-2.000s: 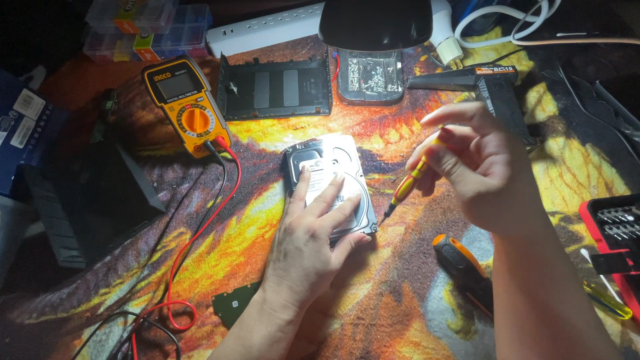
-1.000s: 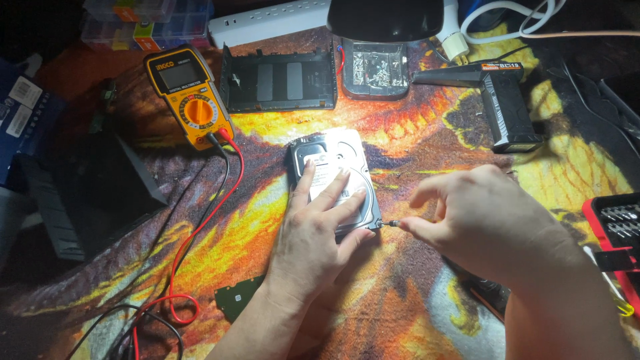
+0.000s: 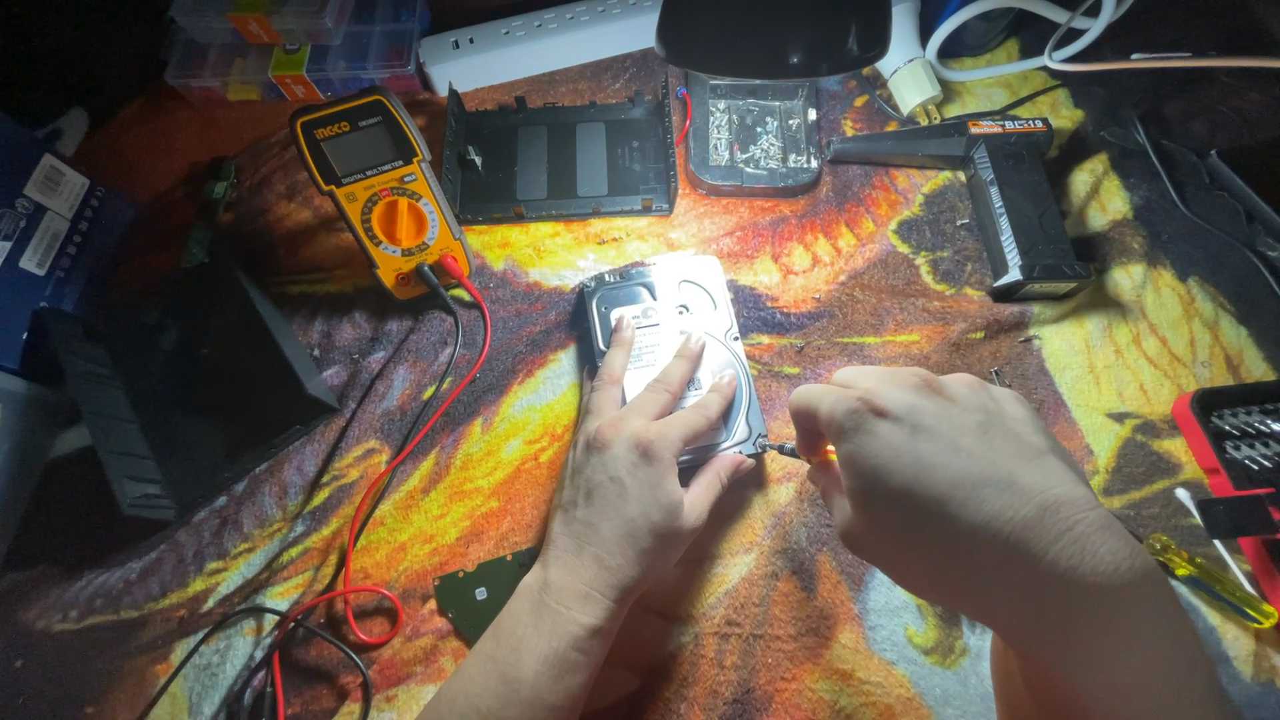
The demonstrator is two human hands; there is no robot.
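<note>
A silver hard disk drive [image 3: 735, 345] lies label side up on the patterned cloth. My left hand [image 3: 640, 440] rests on it with fingers spread over the label and the thumb along its lower edge. In my right hand [image 3: 930, 470] is a small screwdriver [image 3: 788, 451], mostly hidden by my fingers. The metal tip meets the drive's lower right corner, at a small metal piece whose details are too small to tell. A green circuit board [image 3: 480, 593] lies partly under my left forearm.
Behind the drive are an orange digital multimeter [image 3: 385, 190] with red and black leads, a black plastic cover [image 3: 570, 150], a tray of screws [image 3: 755, 135] and a black tool [image 3: 1015, 215]. A red bit case [image 3: 1205, 440] and a yellow-handled screwdriver [image 3: 1210, 580] lie at right.
My right hand has lowered and turned, bringing the screwdriver from a raised, slanting pose to nearly level at the drive's corner. My left hand has stayed on the drive.
</note>
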